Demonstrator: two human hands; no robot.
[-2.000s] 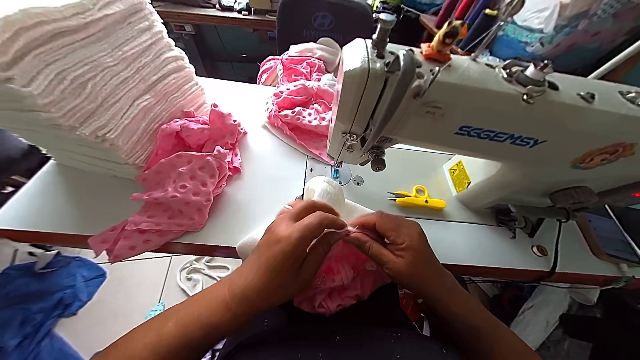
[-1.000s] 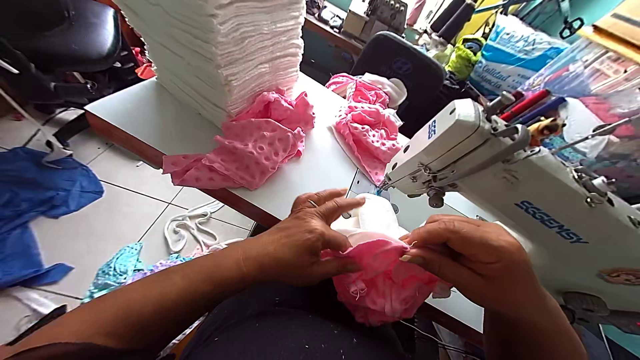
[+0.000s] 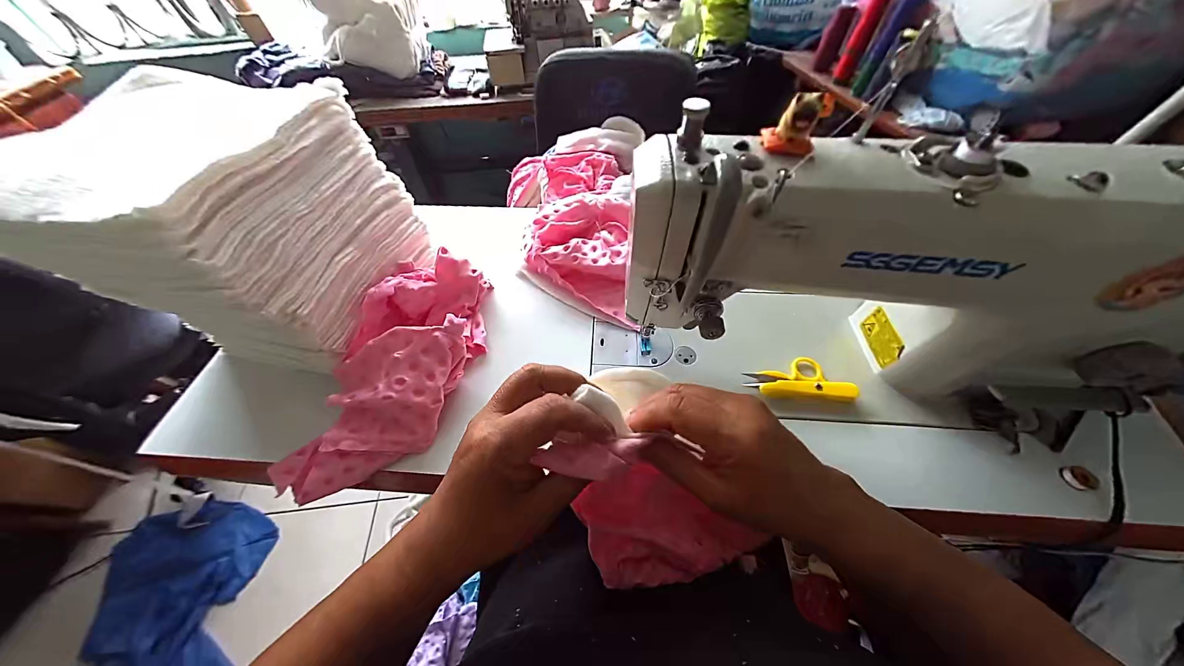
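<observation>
My left hand [image 3: 527, 444] and my right hand [image 3: 731, 444] pinch the edges of a pink fabric piece [image 3: 647, 532] with a white fabric part [image 3: 629, 388], at the table's front edge above my lap. The fingertips are close together, with a fold of pink between them. Just beyond stands the white sewing machine [image 3: 888, 231], its presser foot [image 3: 647, 340] over the needle plate. Yellow thread snips [image 3: 809, 381] lie on the machine bed to the right of my hands. Left of them, a loose pink dotted cloth [image 3: 398, 388] hangs over the table edge.
A tall stack of white cloths [image 3: 277, 222] leans at the left of the table [image 3: 499, 240]. Pink and white pieces [image 3: 578, 231] lie behind the needle area. A dark chair [image 3: 610, 92] stands beyond. Blue fabric [image 3: 185, 573] is on the tiled floor at the lower left.
The view has swung since one second ago. My hands have come closer together on the pink and white piece, which they held in both earlier frames.
</observation>
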